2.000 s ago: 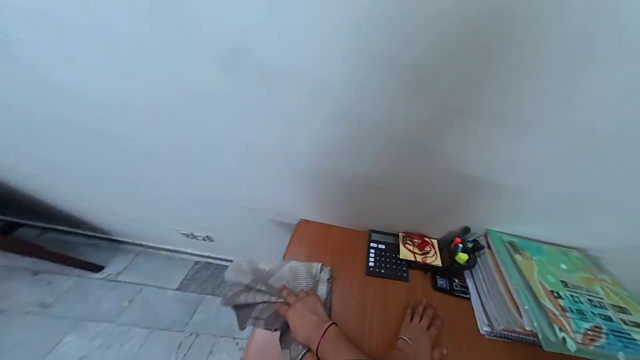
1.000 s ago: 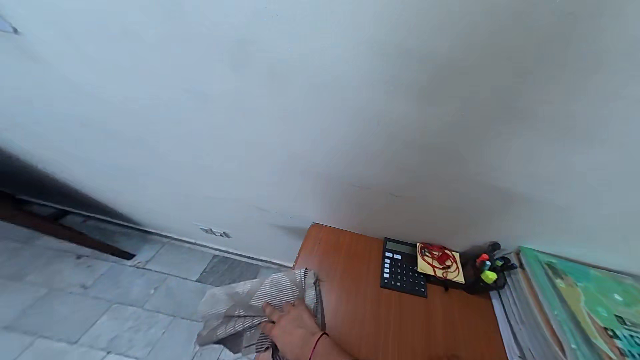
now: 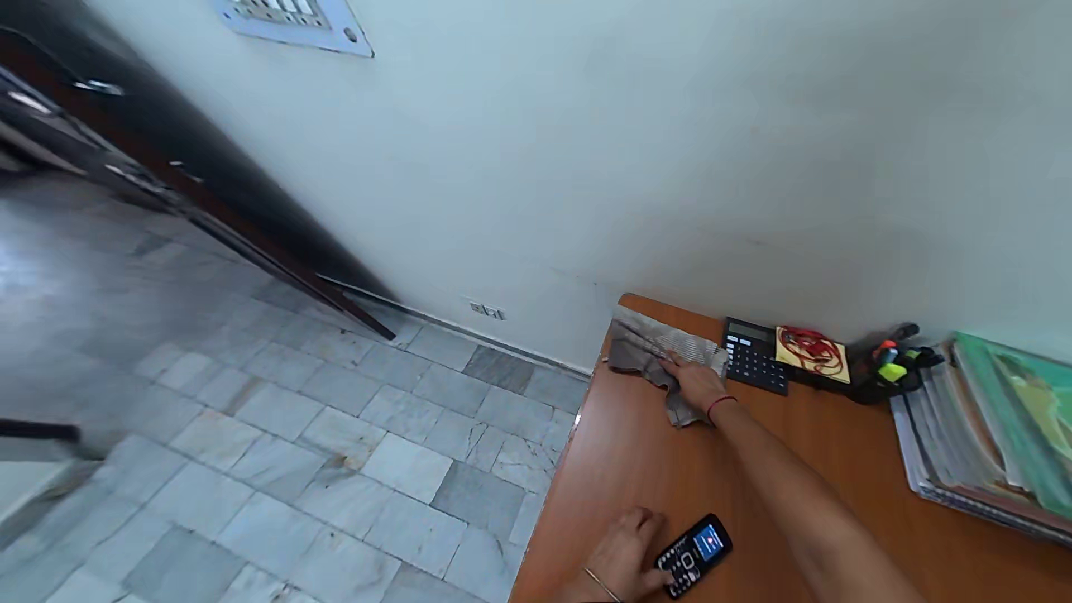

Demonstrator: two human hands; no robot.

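A grey striped cloth (image 3: 687, 347) lies crumpled on the back left of the brown wooden desk (image 3: 620, 452). My right hand (image 3: 699, 387), with a red thread at the wrist, is on it, its fingers gripping the fabric against the desktop. Lower down, my left hand (image 3: 624, 553), wearing a thin bangle, rests near the desk's left edge with its fingers apart. Its thumb touches the keypad end of a black keypad phone (image 3: 693, 557) whose screen is lit. A black calculator (image 3: 756, 356) lies just right of the cloth.
Right of the calculator are a yellow pad (image 3: 796, 352) with red cord on it, a black pen holder (image 3: 871, 381) and a stack of papers and folders (image 3: 963, 435). A wall (image 3: 586, 167) rises behind the desk; tiled floor (image 3: 335, 419) and a door (image 3: 167, 167) are at left.
My right hand and the cloth have moved from the desk's left edge to beside the calculator. My left hand, out of view a second ago, is back in view. The view has swung left.
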